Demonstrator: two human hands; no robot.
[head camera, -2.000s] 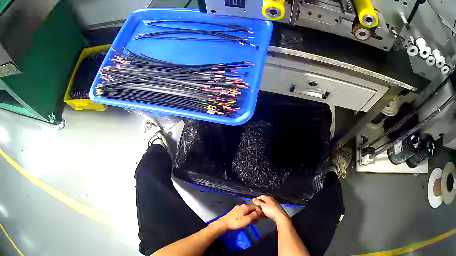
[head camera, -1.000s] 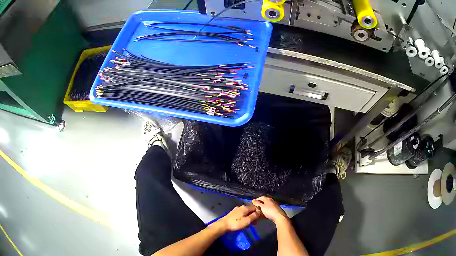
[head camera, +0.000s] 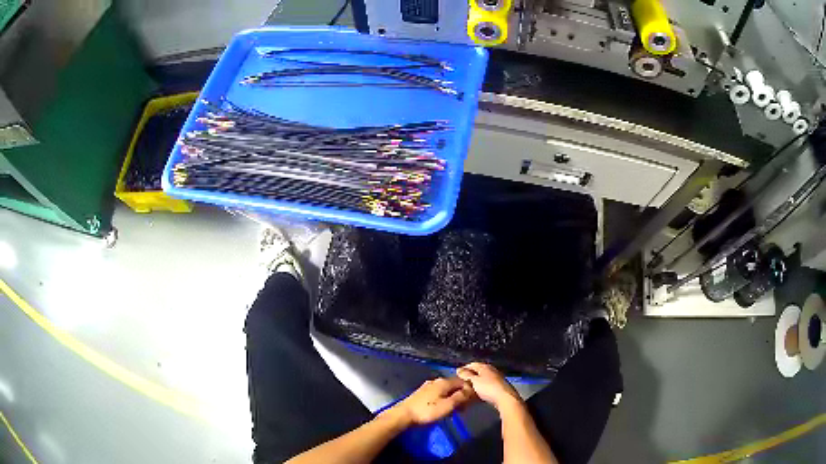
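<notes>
My left hand and my right hand meet over the near edge of the lined bin, fingertips touching or nearly so. Their fingers are curled, and whether they hold anything small cannot be seen. The blue tray is beyond them at the upper left. It holds a large pile of black cables with red, yellow and pale tips, and a few separate cables near its far side. The bin with black liner is between the legs, with a heap of black glinting scraps in it.
A small blue plastic thing is below my hands. A grey machine with yellow rollers stands on the dark bench above a pale drawer. White pulleys and a stand with dark spools are at right. A yellow crate is beside a green cabinet.
The tray and machine appear slightly shifted in view. A dark line over the tray's far edge one second ago no longer shows. My hands stay together in nearly the same place.
</notes>
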